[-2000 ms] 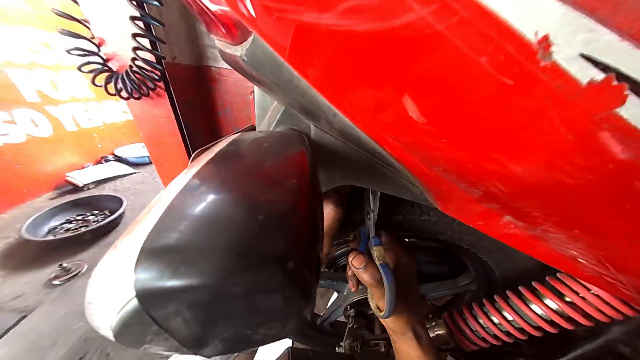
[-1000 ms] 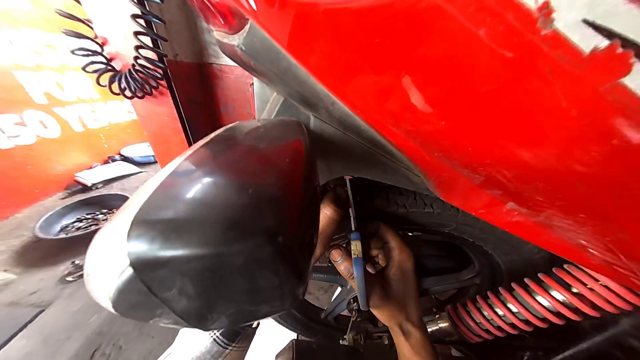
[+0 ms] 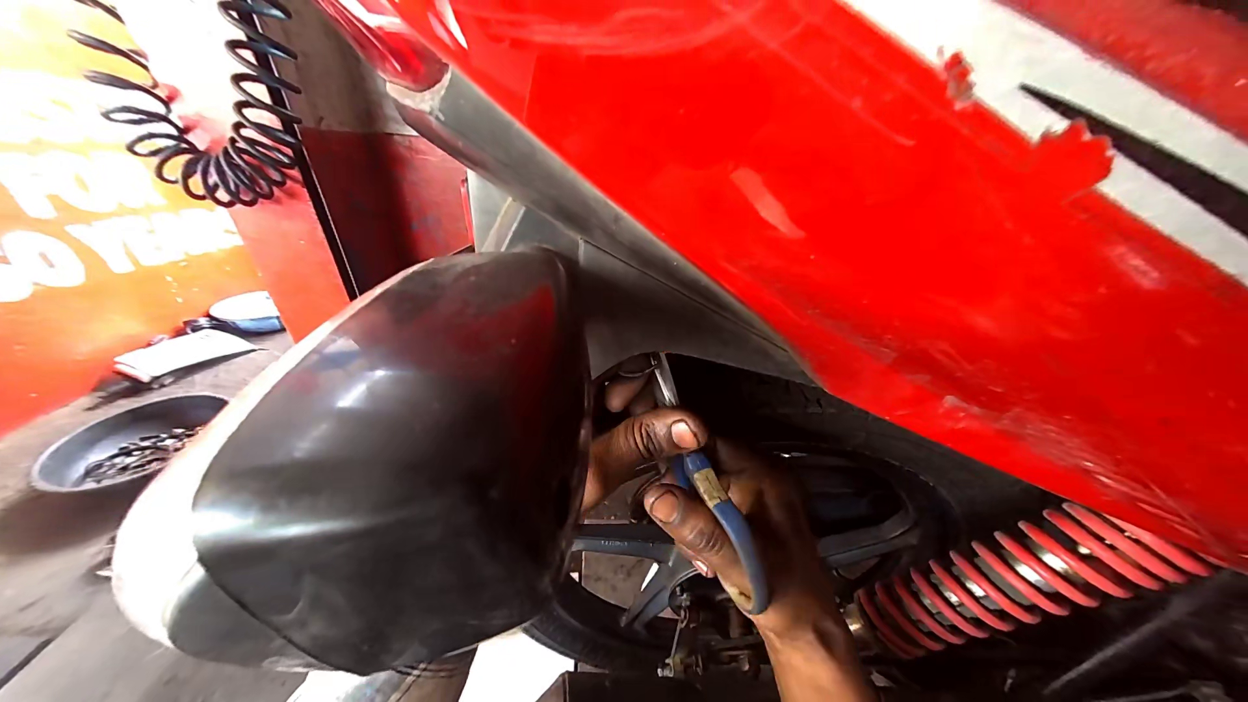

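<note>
My right hand is closed on blue-handled pliers, whose slim metal jaws point up under the edge of the motorcycle's grey plastic panel. At the left, my left hand comes out from behind a glossy black rounded cover, its thumb beside the jaws and the top of the handles. Its other fingers are mostly hidden, so what they hold cannot be told. Above both hands runs the red body panel; the wheel lies behind them.
A red coil spring of the shock absorber is right of my right forearm. Far left, a round pan holds small metal parts, near a white booklet. A black coiled hose hangs at upper left.
My left thumb has come into view over the pliers, where before the left hand lay further behind the jaws. The pliers have turned in my right hand.
</note>
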